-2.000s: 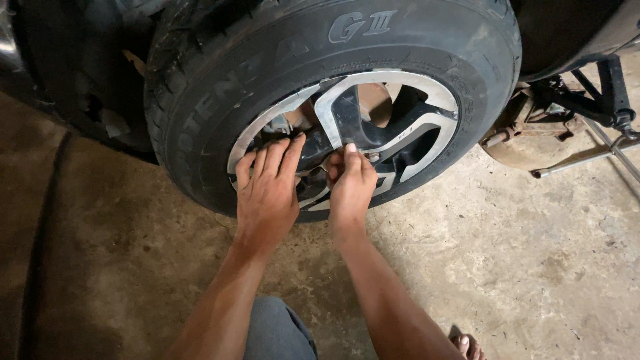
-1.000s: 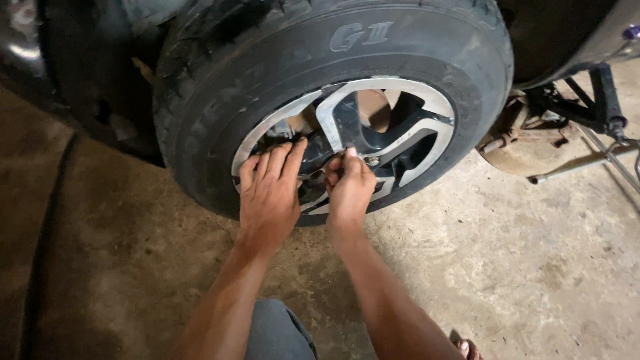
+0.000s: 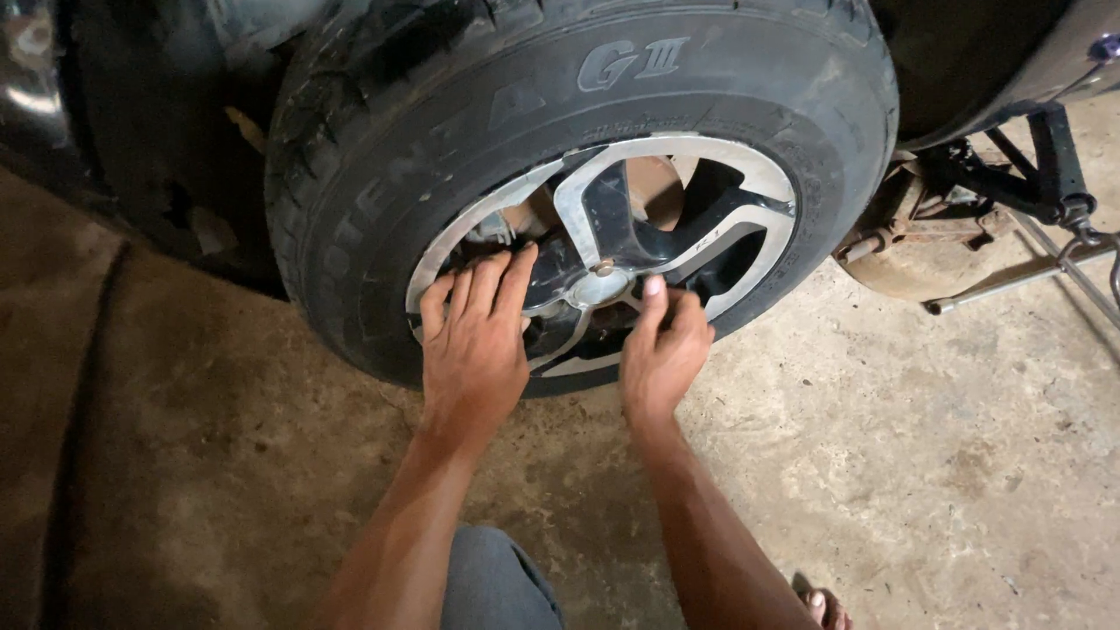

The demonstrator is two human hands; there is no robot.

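A car tyre (image 3: 726,96) on a black and silver alloy wheel rim (image 3: 774,241) stands tilted at the wheel arch. My left hand (image 3: 477,337) lies over the rim's lower left, its fingers bent onto a spoke and the thumb largely hidden. At the right of the hub, my right hand (image 3: 669,341) has its thumb and forefinger close to a lug hole; whether a small thing sits between them cannot be told. The round centre cap (image 3: 600,285) shows between both hands, with a rusty lug nut or stud end (image 3: 602,267) just above it.
Dark bodywork (image 3: 149,157) borders the wheel on the left. To the right are a black jack-like metal frame (image 3: 1050,162), a metal bar (image 3: 1006,289) and a rounded tan object (image 3: 910,271) on the concrete floor (image 3: 875,420). My knee and toes show at the bottom.
My right hand has moved away from the hub to the right, and the centre cap now shows. The left hand stays on the lower left of the rim.
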